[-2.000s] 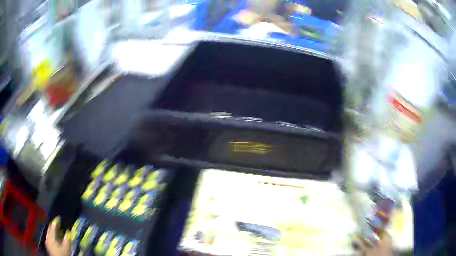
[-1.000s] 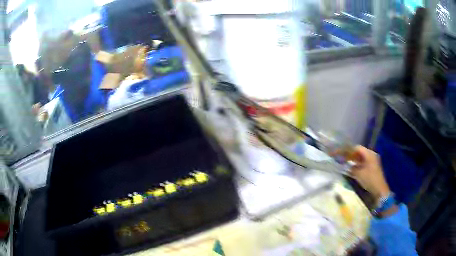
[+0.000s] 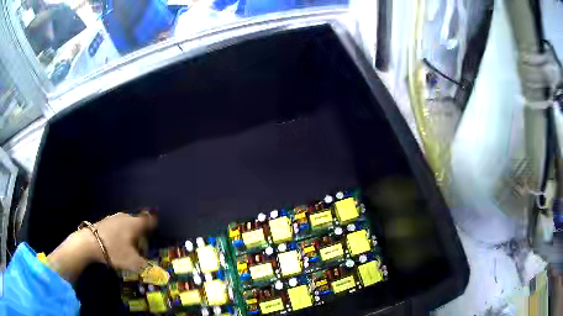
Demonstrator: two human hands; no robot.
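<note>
Joined boards with yellow blocks point(image 3: 289, 262) lie component side up at the near end of the deep black bin point(image 3: 432, 259). More joined boards point(image 3: 183, 266) lie beside their left edge. My left hand point(image 3: 120, 242) reaches in from the lower left, over the left end of these boards. A tan-yellow finger cot point(image 3: 154, 274) on one digit lies against the components. Another digit points away toward the bin's dark interior. Whether the hand grips the boards cannot be told. My right hand is not in view.
The bin's raised walls surround the boards. A hose or pole point(image 3: 531, 74) and a translucent yellowish tube point(image 3: 421, 111) stand right of the bin. A window frame point(image 3: 185, 46) runs behind it, with a person in blue point(image 3: 136, 21) beyond.
The view has turned back left and closer over the bin. My right hand has left the picture. My left hand has come in at the boards, and more rows of boards show.
</note>
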